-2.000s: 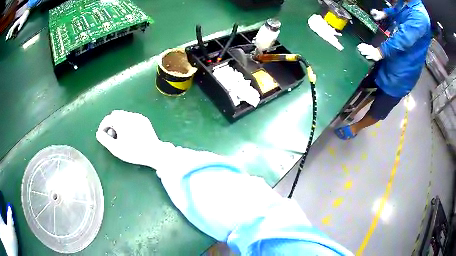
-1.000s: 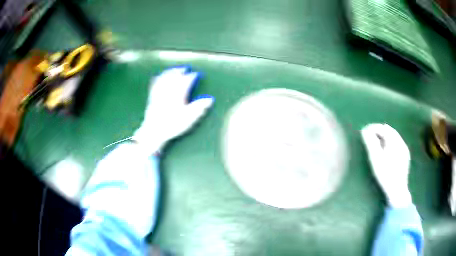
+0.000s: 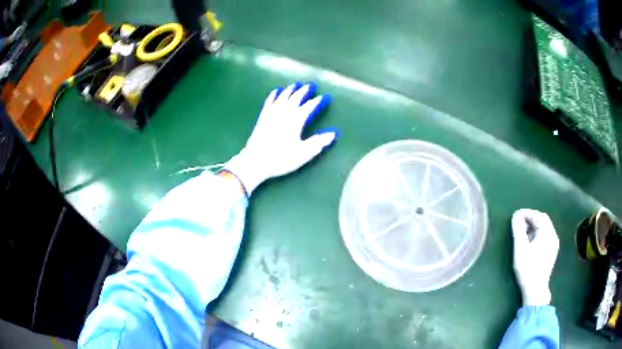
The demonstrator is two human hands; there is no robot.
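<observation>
A round translucent turntable disc (image 3: 382,235) with spokes and a centre hub lies bare on the green bench (image 3: 293,238). My left hand (image 3: 283,140), in a white glove with blue fingertips, rests flat left of the disc, fingers spread, holding nothing. A thin pale strand lies by its wrist. My right hand (image 3: 535,249), in a plain white glove, rests on the bench right of the disc with its fingers curled. Nothing is seen sticking out of it.
A black tool tray (image 3: 162,80) with a yellow ring (image 3: 160,42) stands at upper left, beside an orange board carrier (image 3: 51,71). A green circuit board (image 3: 576,88) lies at upper right. A striped pot (image 3: 595,235) and part of another tray (image 3: 607,300) are at the right edge.
The view has swung left from the right-hand tray to the disc and left tray. Over the last second both hands look nearly still on the bench; the picture is sharper.
</observation>
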